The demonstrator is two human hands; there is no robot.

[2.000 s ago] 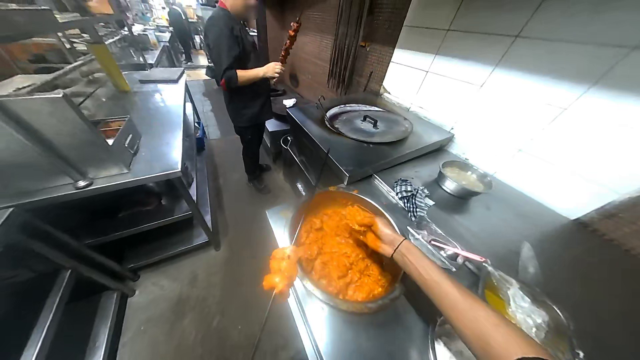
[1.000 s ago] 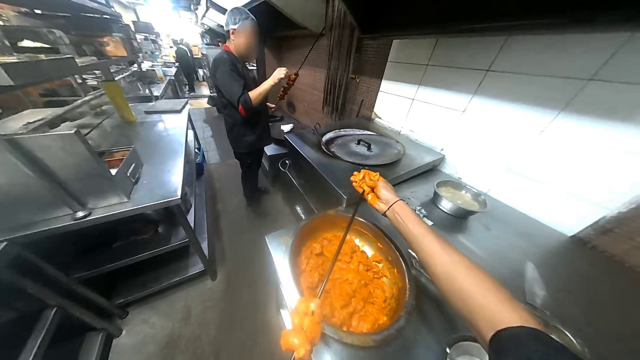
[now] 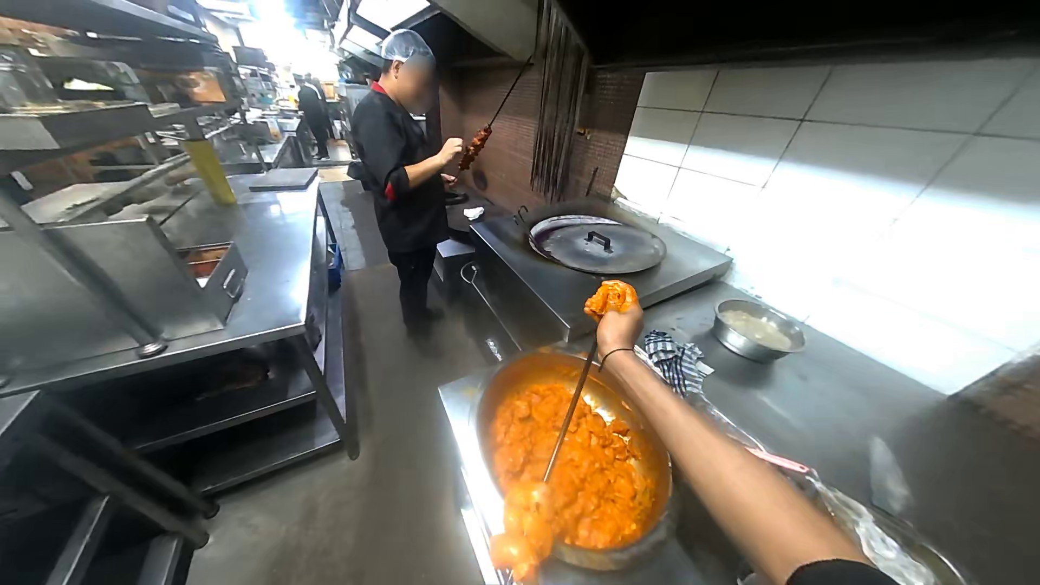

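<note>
My right hand [image 3: 617, 313], its fingers coated orange, is closed around the upper part of a thin metal skewer [image 3: 571, 409] above the far rim of a large metal bowl [image 3: 593, 556]. Whether a food piece is also inside the fist cannot be told. The skewer slants down to the left across the bowl. Orange marinated chunks [image 3: 520, 528] are threaded on its lower part, over the near left rim. More marinated pieces in thick orange sauce [image 3: 577, 463] fill much of the bowl. My left hand is out of sight, and the skewer's lower end is hidden or out of view.
Beyond the bowl is a round lid with a handle [image 3: 605, 246] on a steel unit. A checked cloth [image 3: 676, 361], a small metal bowl [image 3: 756, 345] and plastic wrap [image 3: 873, 540] lie right. A co-worker [image 3: 402, 171] stands ahead holding a loaded skewer [image 3: 477, 148]. A steel table [image 3: 268, 244] stands left.
My right hand was down in the marinated pieces two seconds ago; it has risen away from them to the skewer's upper part. The co-worker still holds the other skewer. The view has tilted upward.
</note>
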